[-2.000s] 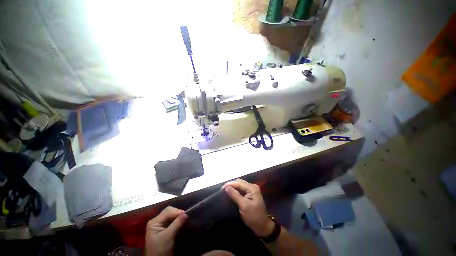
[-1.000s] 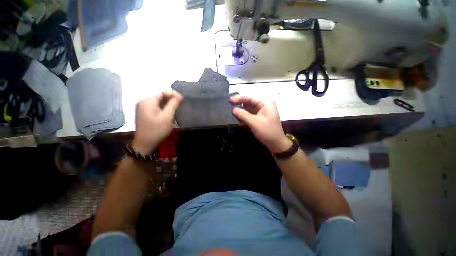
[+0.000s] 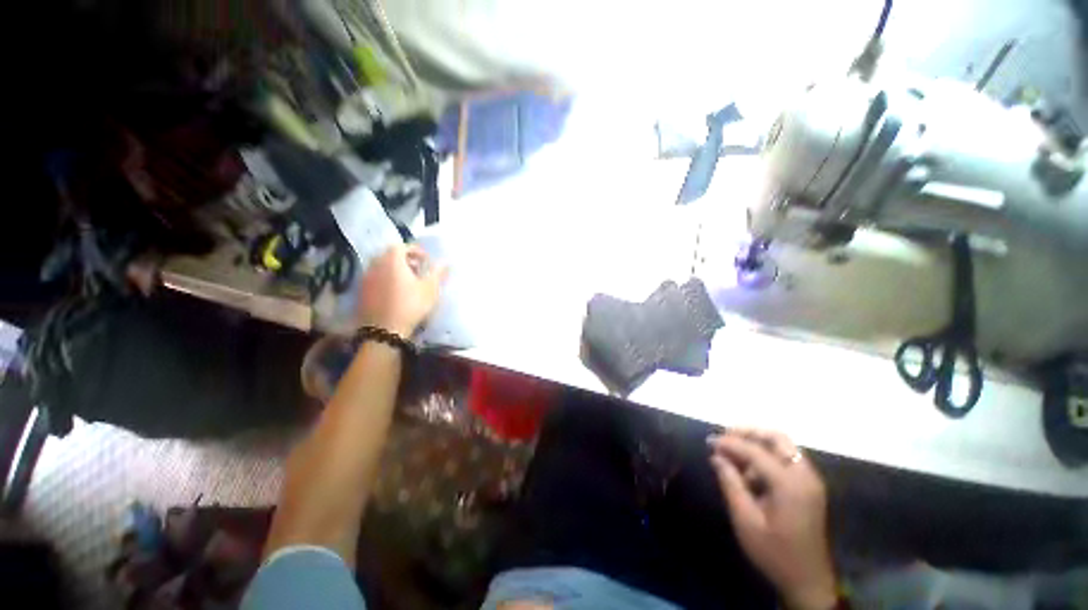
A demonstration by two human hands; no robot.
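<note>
My left hand (image 3: 403, 290) reaches over the stack of pale grey-blue unturned flaps (image 3: 451, 312) at the left table edge. Its fingers are bent on or just above the stack; whether they grip a flap cannot be told. My right hand (image 3: 770, 486) is held empty in front of the table edge, its fingers partly curled and apart. The dark grey turned pocket flaps (image 3: 632, 340) lie in a crossed pile on the table between my hands.
The sewing machine (image 3: 907, 179) stands at the right, with black fabric shears (image 3: 949, 358) on its bed. A heap of tools and a white paper slip (image 3: 368, 226) lie at far left. Blue folded cloth (image 3: 507, 137) and a blue scrap (image 3: 704, 167) lie behind.
The flap held between both hands is released and the hands are apart. My left hand has moved left to the stack, my right hand right and down. The view has swung left.
</note>
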